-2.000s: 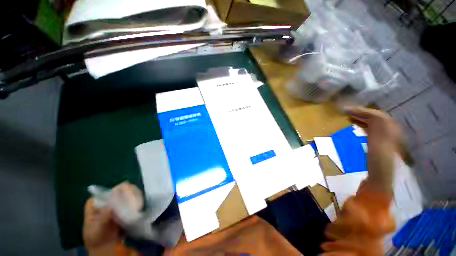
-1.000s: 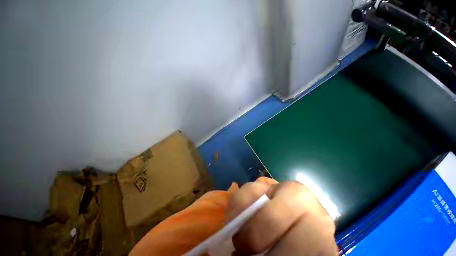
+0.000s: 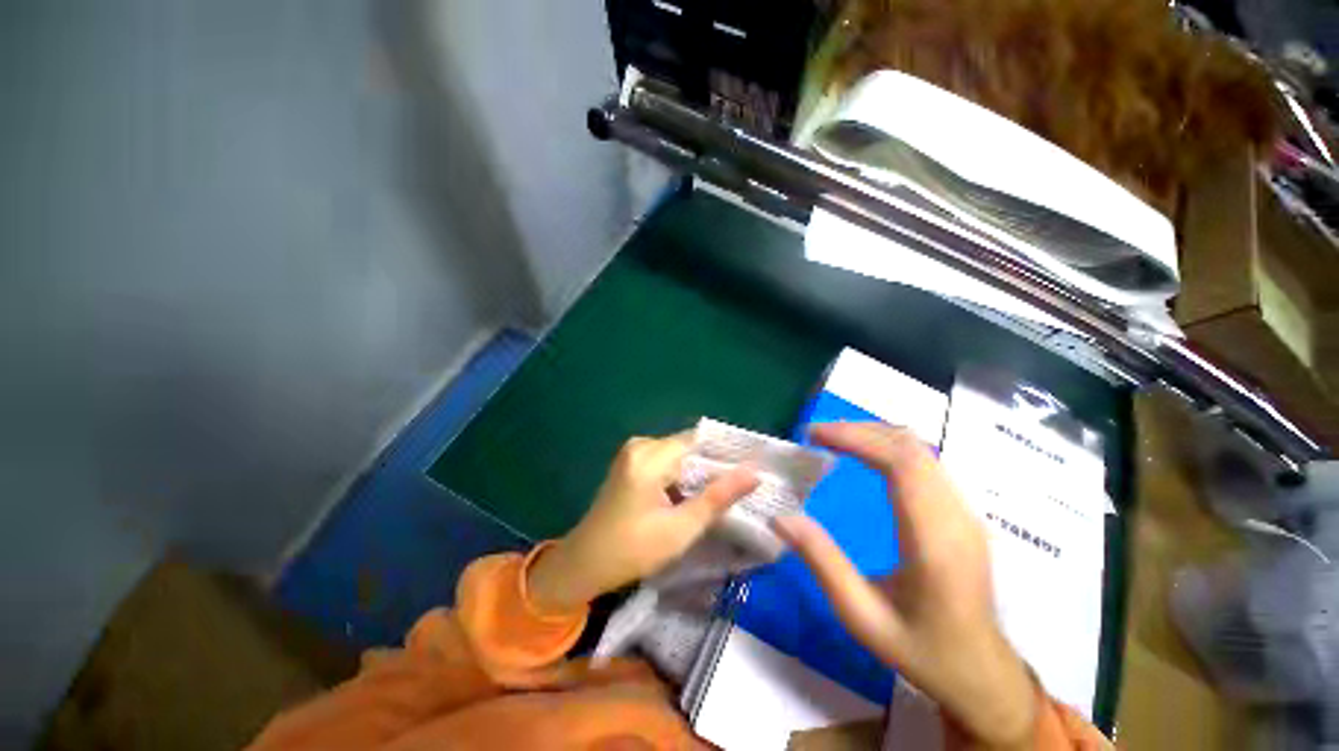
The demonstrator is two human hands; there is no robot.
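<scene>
My left hand (image 3: 649, 514) holds a folded white label sheet (image 3: 756, 477) with rows of small dark print, thumb on top. Its lower part hangs down by the orange sleeve. My right hand (image 3: 913, 565) is just right of the sheet, thumb and fingers apart around its right edge; no label shows in it. Under the hands lies a stack of flat cartons with a blue panel (image 3: 849, 514), partly hidden by the right hand, and a white panel (image 3: 1040, 506) with dark headings beside it.
The cartons lie on a dark green tabletop (image 3: 646, 352). A metal bar (image 3: 940, 242) and a thick white roll (image 3: 999, 162) are at the far side. A brown box (image 3: 1222, 242) stands far right, clear plastic bags (image 3: 1248, 587) at right. Cardboard (image 3: 176, 668) is at lower left.
The view has swung back from the wall to the table and cartons. The right hand has come from the right side, over the cartons, to the sheet in the left hand.
</scene>
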